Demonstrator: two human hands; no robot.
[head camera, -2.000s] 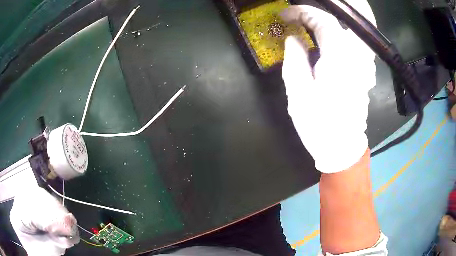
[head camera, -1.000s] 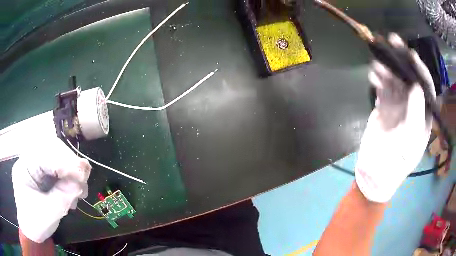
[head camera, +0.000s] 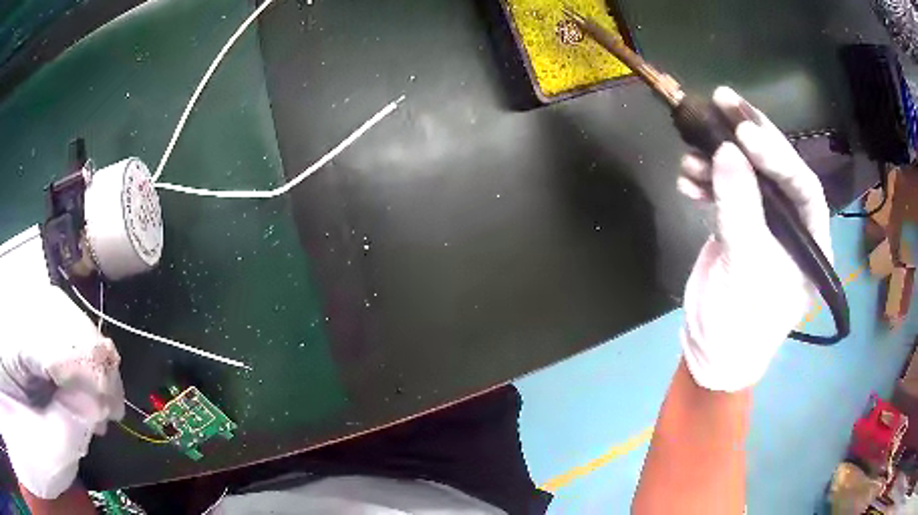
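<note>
My right hand, in a white glove, holds the soldering iron by its black handle. The iron's tip is over the yellow sponge. My left hand, gloved, is at the lower left over the white unit body, fingers curled; what its fingers pinch is hard to tell. The small green circuit board lies on the mat just right of it, with a red component and a thin yellow wire. The white round cylinder sits at the body's end beside a black bracket. White leads spread from it.
The sponge lies in a black holder on the dark green mat. The bench's front edge curves below it. The light-blue floor has a yellow line. A red item and cardboard are at the lower right.
My right hand first lifted the iron out to the right, then brought its tip over the sponge. My left hand stays by the unit; the unit and board sit further left in the picture.
</note>
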